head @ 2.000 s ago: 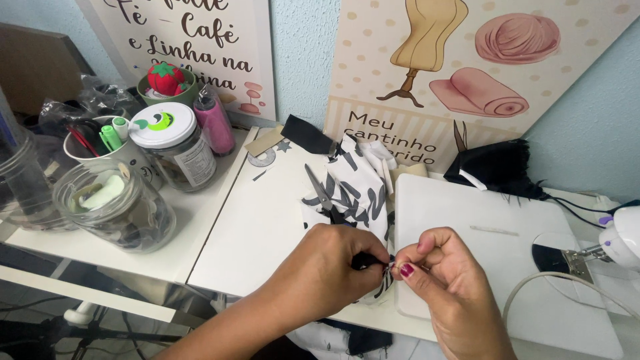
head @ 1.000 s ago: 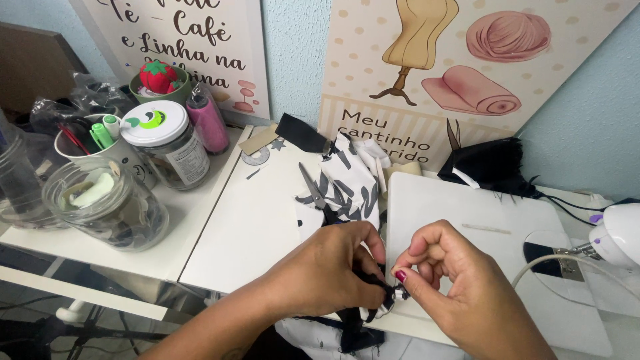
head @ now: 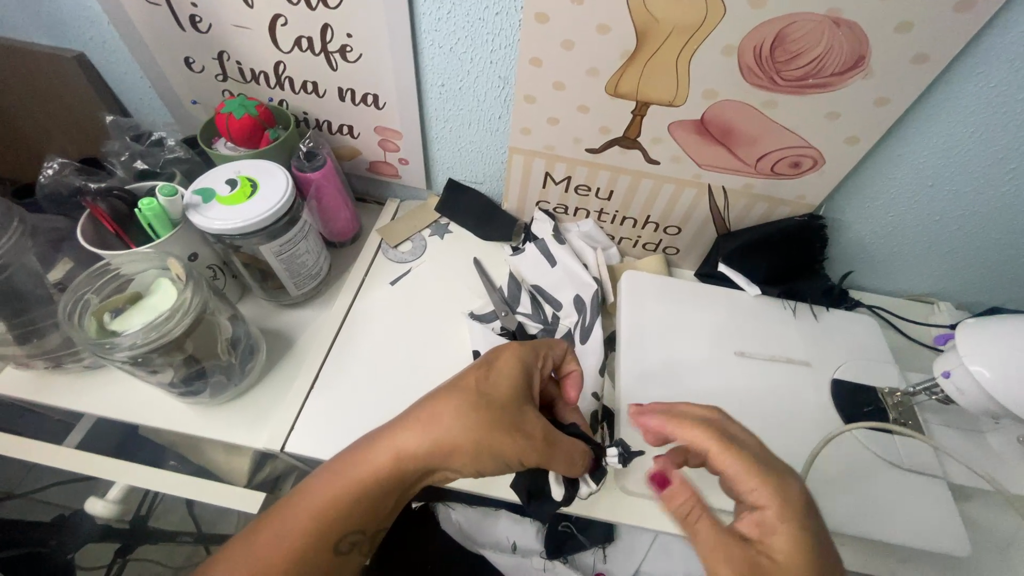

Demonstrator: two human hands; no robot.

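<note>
My left hand [head: 512, 416] pinches a small bundle of black and white fabric [head: 588, 468] between thumb and fingers, its gathered end poking out to the right. Just right of that end, my right hand [head: 720, 472] is apart from the cloth, thumb and index finger spread with nothing seen between them. Behind my left hand, scissors [head: 498, 298] lie with their blades pointing away, on white cloth with a dark print [head: 560, 280]. The scissors' handles are mostly hidden by my left hand.
A sewing machine [head: 984, 360] stands at the right by a white extension table [head: 720, 344]. At left are a lidded jar [head: 240, 200], an open clear jar [head: 192, 344], a pen cup [head: 120, 240], a pink thread spool [head: 326, 196] and a tomato pincushion [head: 242, 122]. Black fabric [head: 772, 256] lies by the wall.
My right hand has come away from the small fabric bundle, where its fingers met my left hand's before, and its fingers have spread. My left hand keeps its pinch.
</note>
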